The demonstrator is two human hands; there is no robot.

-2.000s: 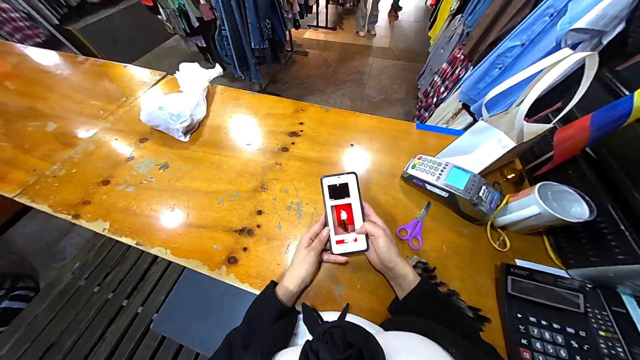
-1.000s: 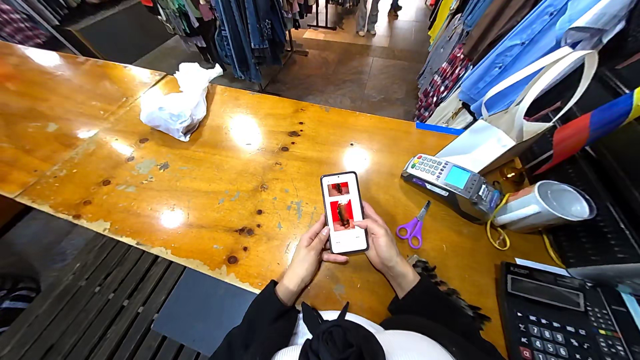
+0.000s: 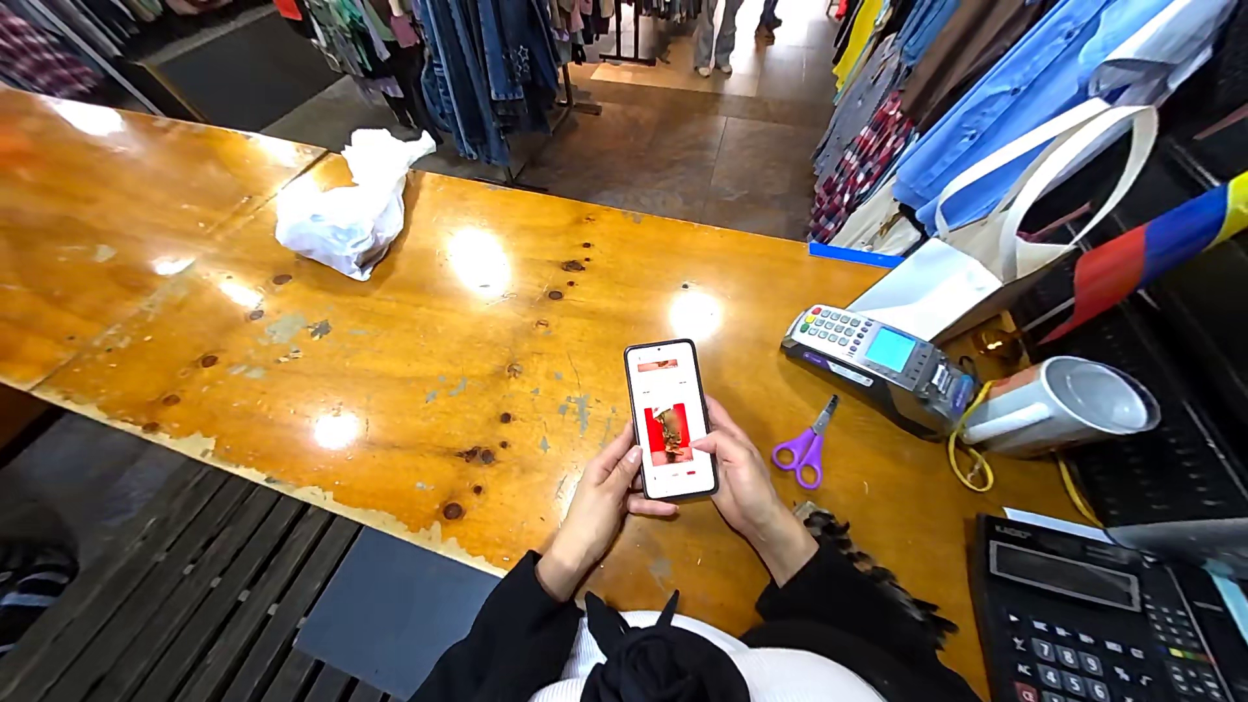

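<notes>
A smartphone (image 3: 673,419) with a lit screen of pictures on a white ground is held upright between both hands above the wooden counter (image 3: 390,361). My left hand (image 3: 600,502) grips its left edge and lower corner, fingers partly hidden beneath. My right hand (image 3: 743,478) holds the lower right edge, its thumb over the screen. Purple-handled scissors (image 3: 803,448) lie on the counter just right of my right hand. The forearms, in black sleeves, come from the bottom of the view.
A card payment terminal (image 3: 877,361), a white mug (image 3: 1063,405), a canvas tote bag (image 3: 1024,244) and a desk calculator (image 3: 1092,624) stand at the right. A knotted white plastic bag (image 3: 353,205) sits at the back left. Clothes racks and a person's legs (image 3: 717,39) are beyond the counter.
The pictures on the phone's screen have shifted, and a smaller red one shows lower down. Both hands have kept their hold on the phone.
</notes>
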